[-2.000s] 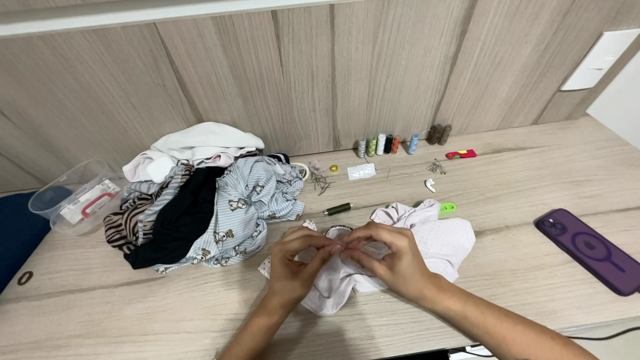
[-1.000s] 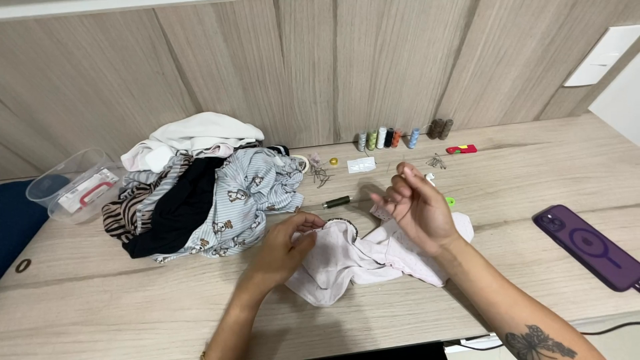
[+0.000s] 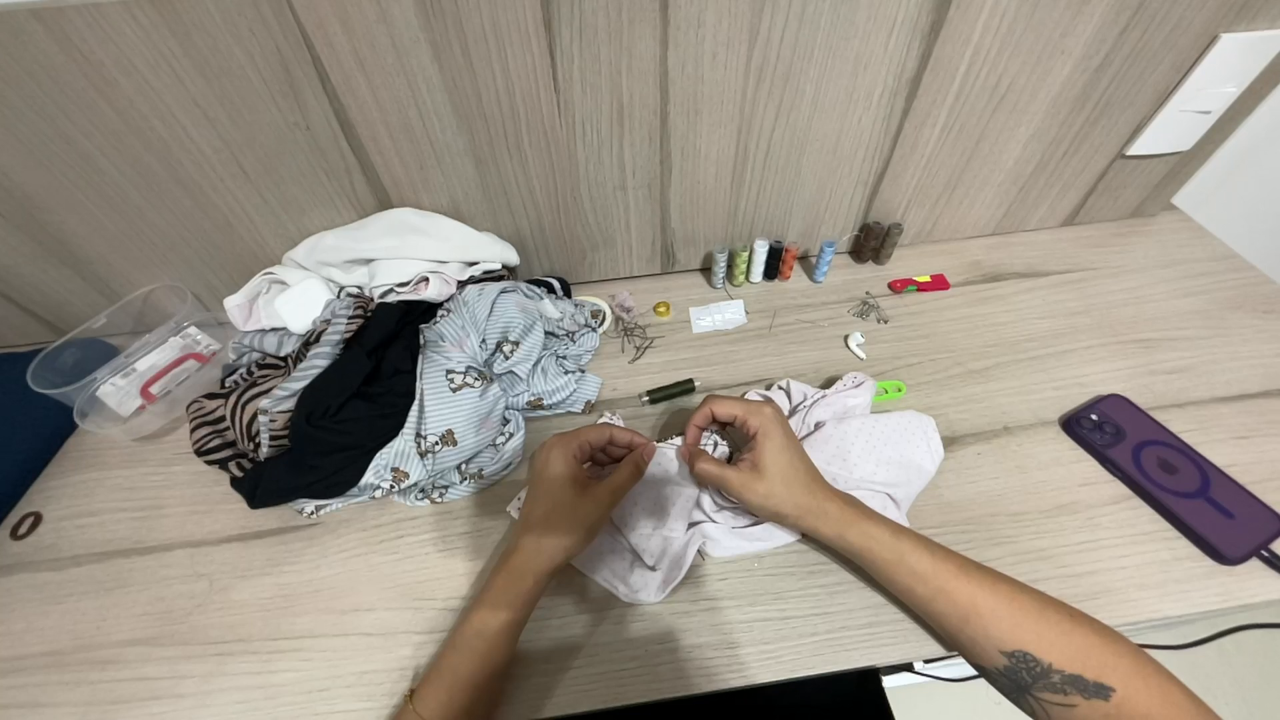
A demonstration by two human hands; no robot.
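A pale pink dotted garment (image 3: 650, 530) lies bunched on the wooden desk. Thumb and fingers of my left hand (image 3: 585, 485) pinch its dark-trimmed edge. Close beside, my right hand (image 3: 755, 460) has its fingertips together at the same edge; a needle or thread between them is too small to tell. Just behind the hands rests a dark green thread spool (image 3: 669, 391). A bright green plastic piece (image 3: 889, 390) pokes out behind the garment's right part.
Piled clothes (image 3: 370, 390) and a clear plastic container (image 3: 150, 375) are at left. Small thread spools (image 3: 759, 260) stand along the back panel. Safety pins (image 3: 869, 308), a red cutter (image 3: 918, 284) and a white earbud (image 3: 856, 346) lie behind the garment; a purple phone (image 3: 1170, 475) lies right.
My right hand, raised away from the cloth one second ago, has come back down to the garment's edge beside my left hand.
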